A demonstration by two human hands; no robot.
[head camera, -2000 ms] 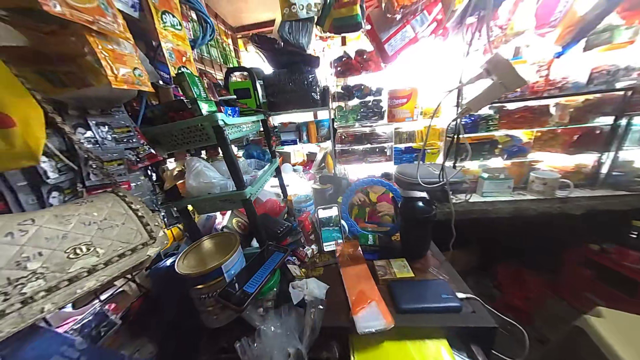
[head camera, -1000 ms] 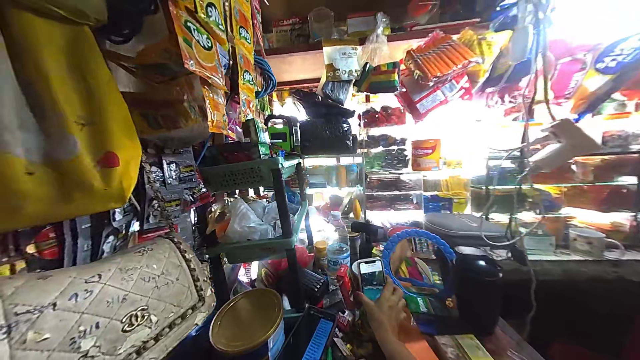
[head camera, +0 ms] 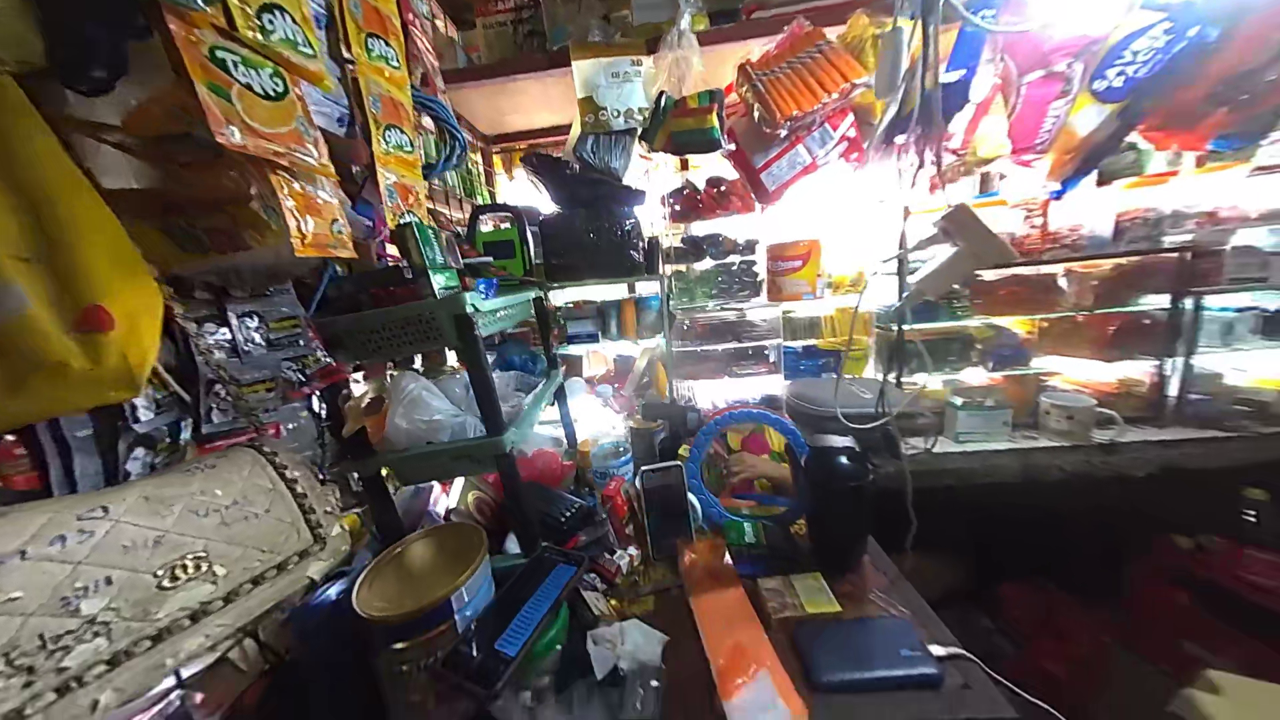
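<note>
Neither of my hands is directly in view. A round mirror in a blue frame (head camera: 703, 497) stands upright on the dark table, and a hand and forearm show in its reflection. A phone (head camera: 665, 508) leans upright just left of the mirror. To its right is a black cylindrical container (head camera: 838, 500). An orange packet (head camera: 732, 635) lies lengthwise in front of the phone. Nearer the right edge of the table lies a dark blue power bank (head camera: 868, 652) with a white cable (head camera: 985, 668) plugged in.
A gold-lidded can (head camera: 422, 572) and a black tray-like thing with a blue strip (head camera: 520, 615) stand left. Beyond are a green plastic rack (head camera: 490, 450) and a quilted bag (head camera: 150, 560). A white mug (head camera: 1068, 416) sits on the back ledge. Tang sachets (head camera: 250, 90) hang upper left.
One second ago a hand reached up to the mirror's blue rim; it has since gone out of direct view. The mirror stands beside the phone, as it did two seconds ago.
</note>
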